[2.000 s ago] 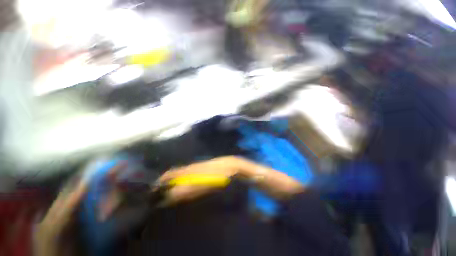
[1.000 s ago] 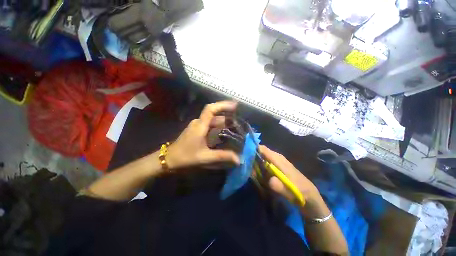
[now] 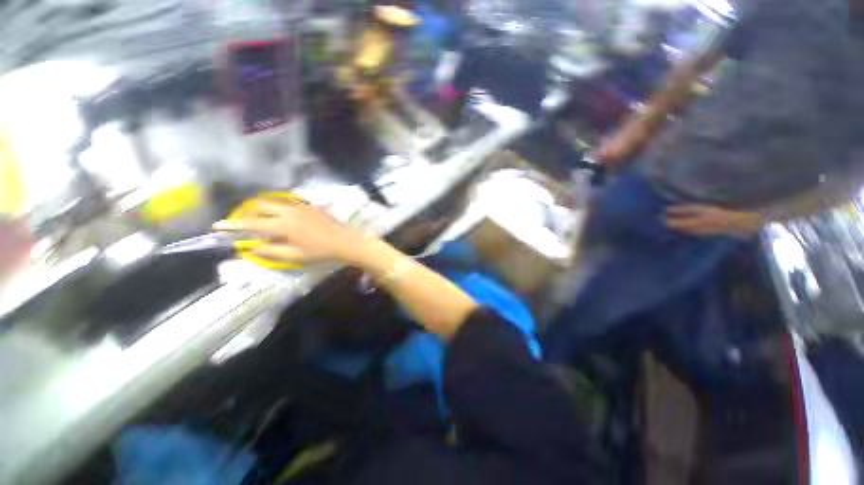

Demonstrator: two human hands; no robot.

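Observation:
The picture is blurred. My right hand [image 3: 294, 232] reaches over the pale machine table [image 3: 142, 365]. It is on the yellow-handled scissors [image 3: 281, 260], with loops showing above and below the fingers. The blades [image 3: 189, 244] point left. I cannot tell whether the scissors touch the table. A light-blue piece [image 3: 180, 459] lies low at the left, over my dark clothes. My left hand is not seen.
The overlock machine's red-edged display [image 3: 261, 83] and yellow label [image 3: 172, 202] are at upper left. White scraps fill a brown cardboard box [image 3: 521, 251]. Bright blue cloth [image 3: 493, 303] lies below the table. Another person [image 3: 758, 104] is at the right, both hands partly visible.
The view has swung right. My right hand has moved with the scissors from the light-blue piece up over the table. My left hand has left the picture. The other person has come into view.

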